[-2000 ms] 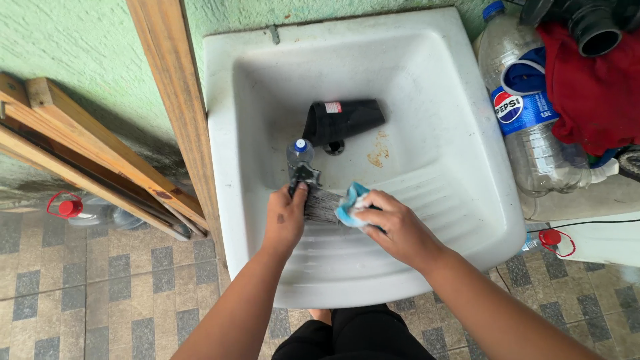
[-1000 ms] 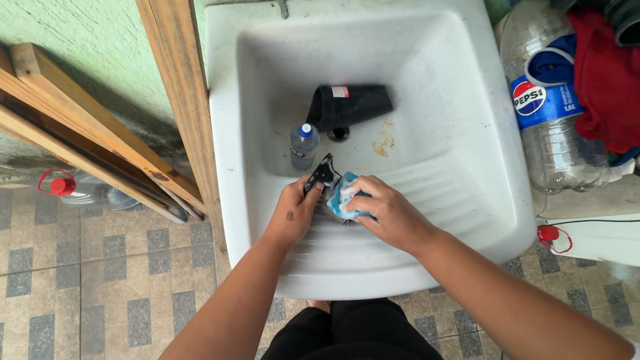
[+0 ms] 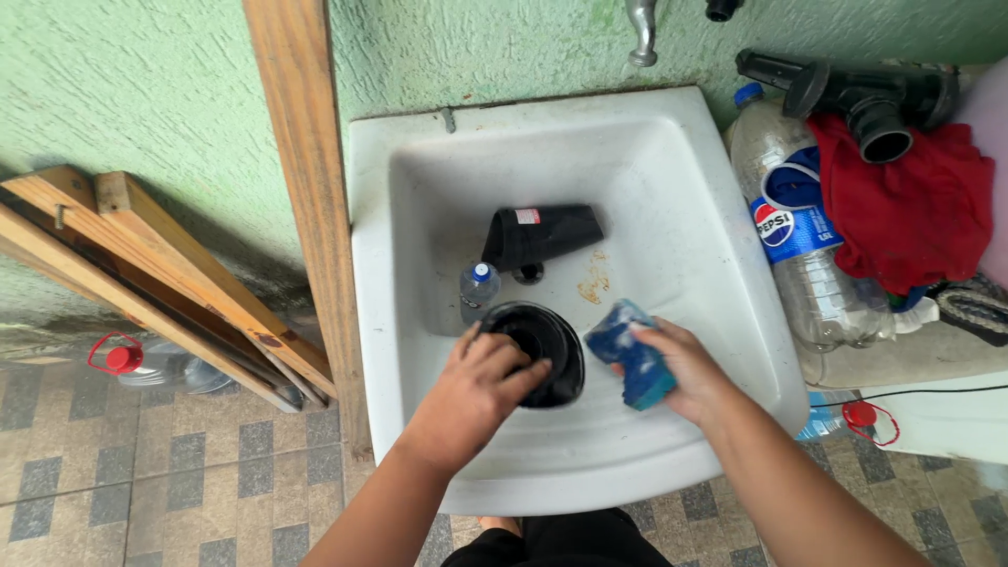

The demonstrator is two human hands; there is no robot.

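Note:
My left hand grips a round black plastic part with a hollow centre, held above the ribbed slope of a white sink. To its right, my right hand holds a blue sponge with white foam on it, apart from the black part. Behind my left hand a small clear bottle with a blue cap stands in the basin. A black tapered plastic container lies on its side by the drain. Yellowish-brown residue marks the basin floor.
A metal faucet hangs above the sink's back edge. Wooden boards lean at the left. On the right lie a large Pepsi bottle, a red cloth and a black pipe fitting.
The black part in my left hand now shows its round, hollow side. My right hand with the sponge has moved right, away from it. The view has shifted and takes in the faucet.

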